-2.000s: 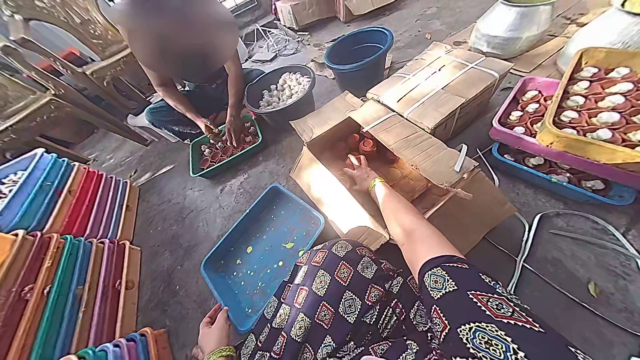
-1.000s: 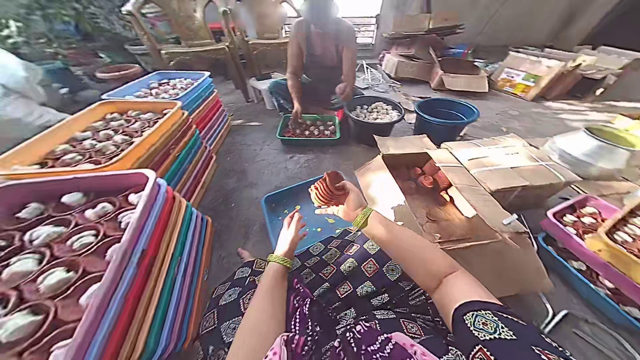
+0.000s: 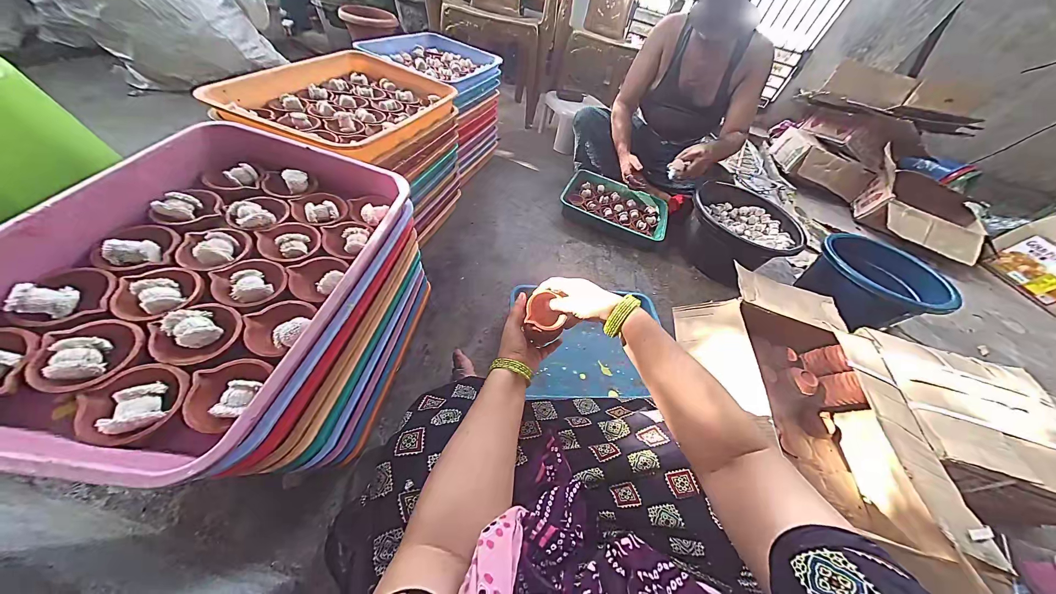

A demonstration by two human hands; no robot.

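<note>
Small clay lamp cups (image 3: pixel 542 313), apparently stacked, are held between my two hands above a blue plastic tray (image 3: pixel 587 359). My left hand (image 3: pixel 525 337) grips them from the left and below; my right hand (image 3: pixel 579 299) closes on them from the right, its fingers at the rim. The blue tray lies on the floor before my lap, with bits of yellow and white on its bottom. To the right, an open cardboard box (image 3: pixel 813 445) has stacked clay cups (image 3: pixel 832 375) inside. At the left, a pink tray (image 3: pixel 388 177) holds clay cups with white wick bundles (image 3: pixel 191 327).
Tall stacks of coloured trays, topped by an orange tray (image 3: pixel 326 62) and a blue one, stand at the left. Across from me a person (image 3: pixel 689 91) sits by a green tray (image 3: pixel 569 202), a black tub (image 3: pixel 701 239) of white bundles and a blue tub (image 3: pixel 891 309).
My right hand was in the cardboard box two seconds ago; it is now over the blue tray with clay cups. My left hand has left the tray's edge and holds them too. The view has swung left.
</note>
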